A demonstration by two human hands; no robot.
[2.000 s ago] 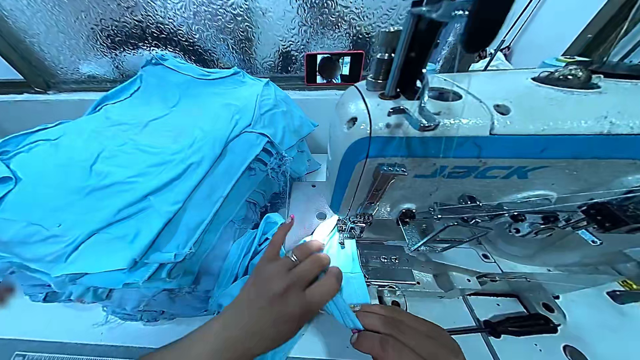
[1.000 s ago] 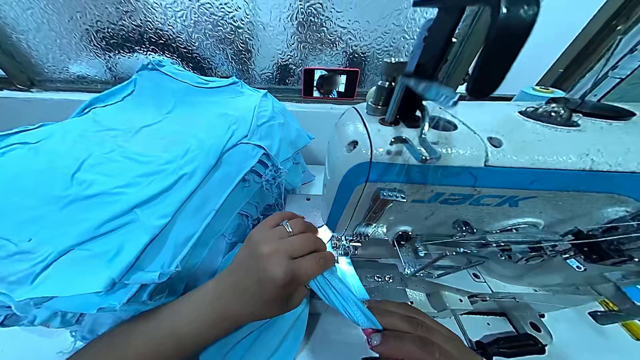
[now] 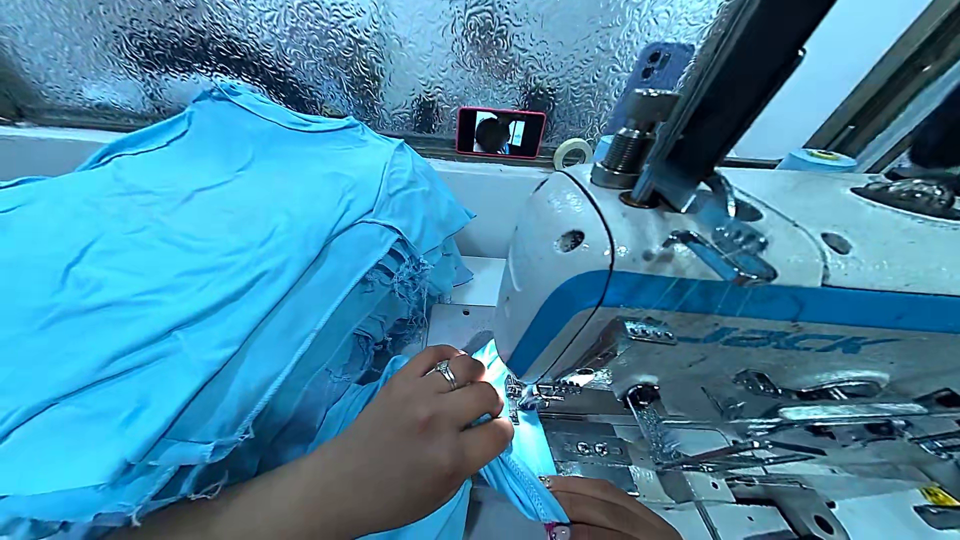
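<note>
A white Jack sewing machine [image 3: 750,315] with a blue stripe fills the right side. Light blue knit fabric [image 3: 534,442] lies under its presser foot [image 3: 519,397], lit by the machine's lamp. My left hand [image 3: 442,420], with a ring on one finger, grips the fabric just left of the foot; its fingers are curled and the fingertips are partly hidden. My right hand [image 3: 592,506] pinches the fabric's folded, stitched edge below the foot, at the bottom of the view. More of this fabric hangs beneath my left wrist.
A tall pile of light blue garments [image 3: 225,262] with frayed thread edges stands at the left. Behind, a red-edged phone [image 3: 501,133] leans on the sill of a textured window, beside a tape roll [image 3: 573,152]. A thread cone [image 3: 817,160] sits behind the machine.
My left hand had its fingers spread on the fabric two seconds ago and is now curled around it. The view has shifted, bringing a tape roll and a second phone into sight.
</note>
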